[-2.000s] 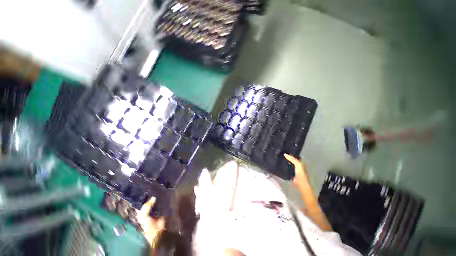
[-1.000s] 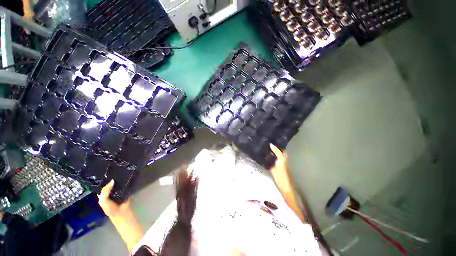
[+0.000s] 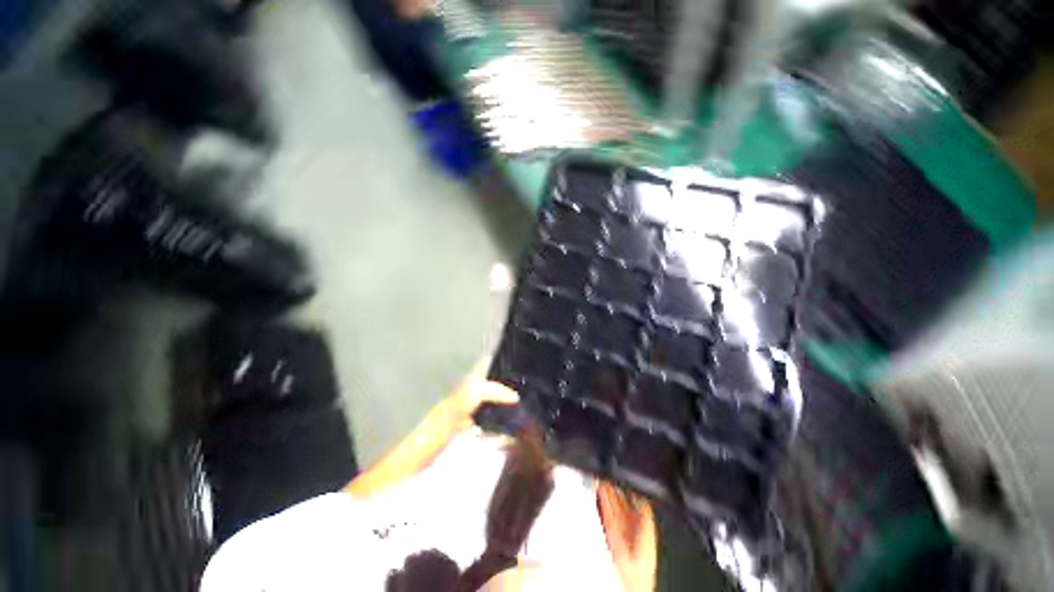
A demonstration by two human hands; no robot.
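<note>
A glossy black pocketed tray [image 3: 665, 335] is held up in front of me, tilted, with white glare on its upper right pockets. Its visible pockets look empty. My left hand [image 3: 491, 399] grips the tray's lower left corner. My right forearm shows below the tray's bottom edge; my right hand is hidden behind the tray. Another dark, shiny edge shows under the tray at the lower right, too blurred to tell if it is a second tray.
Silvery modules [image 3: 549, 104] lie in rows on the green mat at the top. Black trays [image 3: 896, 231] stand on the bench at the right. Dark tray stacks [image 3: 277, 416] stand at the left beside the pale floor [image 3: 381, 266]. A blue object [image 3: 445, 137] is near the bench edge.
My view has swung left towards the module rows and floor stacks. The two trays were held apart; now one clearly shows in front, and my hands are closer together.
</note>
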